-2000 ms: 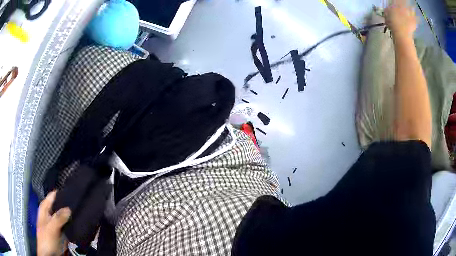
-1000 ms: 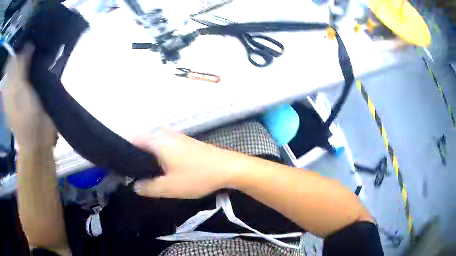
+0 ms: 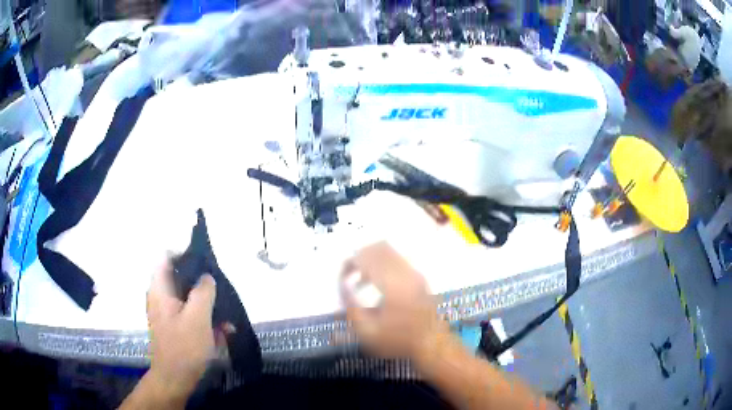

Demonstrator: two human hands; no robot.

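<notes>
My left hand grips a black knit band at the table's front edge; its pointed end sticks up and the rest hangs down toward my lap. My right hand is blurred above the table edge, fingers curled; a pale spot shows between them, and I cannot tell if it holds anything. The white Jack sewing machine stands behind. Narrow black tape runs from the tape guide to the presser foot area. Whether the needle is up is unclear.
Black shears and a yellow-handled tool lie right of the foot, partly overlapping. Spare black bands lie at the table's left. A yellow disc stands at the right end. The ruler strip follows the front edge. People sit beyond, upper right.
The view has risen from lap and floor to the whole machine. The right hand has let go of the band and moved right; the left hand still holds it, now nearer the front edge.
</notes>
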